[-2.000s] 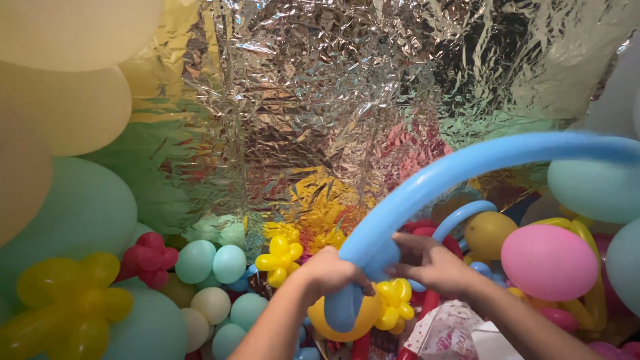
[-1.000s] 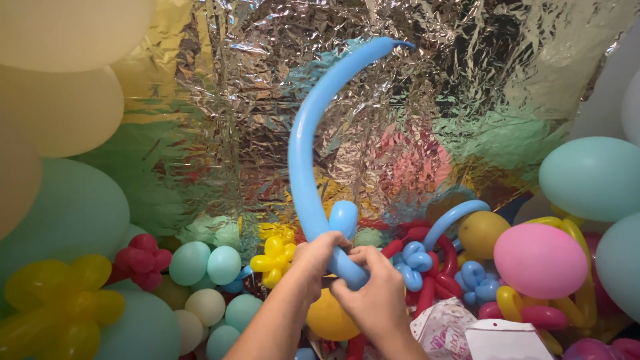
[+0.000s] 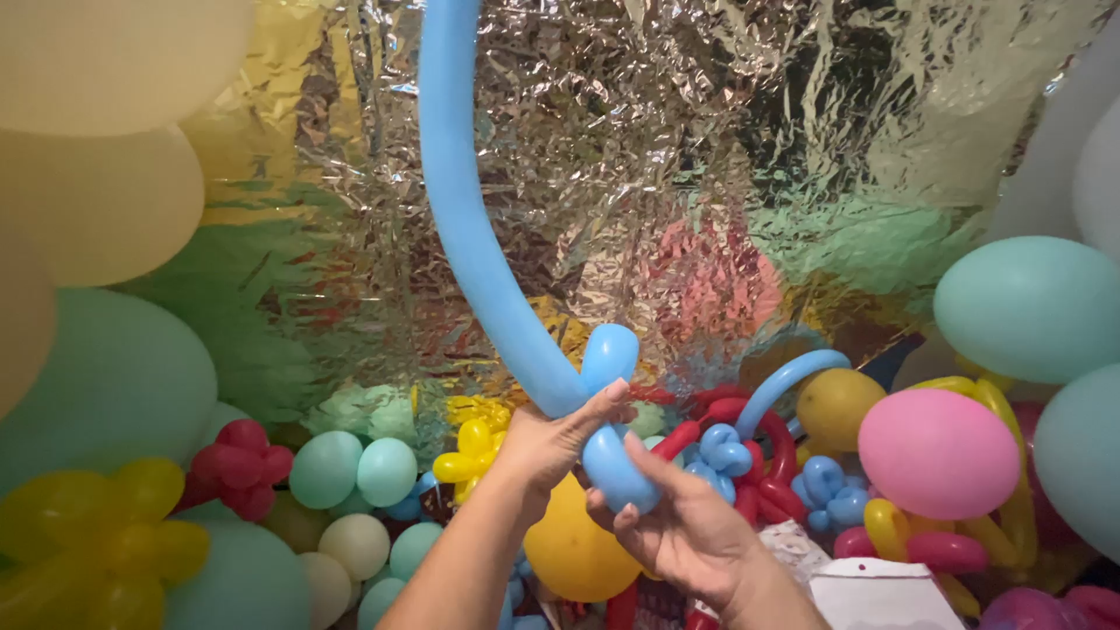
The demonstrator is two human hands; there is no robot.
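Note:
A long blue modelling balloon [image 3: 459, 192] curves up from my hands and leaves the top of the view. Short twisted segments stand at its lower end: one upright blue bubble [image 3: 610, 354] above my left hand, and another blue bubble [image 3: 617, 468] lower down between both hands. My left hand [image 3: 560, 437] grips the balloon at the twist, thumb across it. My right hand [image 3: 682, 516] holds the lower bubble between thumb and fingers. The twist itself is partly hidden by my left thumb.
Crinkled metallic foil [image 3: 612, 175] hangs behind. Teal, cream and yellow balloons crowd the left, with a yellow balloon flower [image 3: 96, 542]. To the right are a pink balloon [image 3: 939, 453], red and blue twisted balloons and a white paper piece [image 3: 879, 595]. An orange-yellow balloon [image 3: 577, 542] lies below my hands.
The long part of the blue balloon, bent off to the right two seconds ago, now points upward. My right hand has shifted around the lower bubble, with its palm turned more upward.

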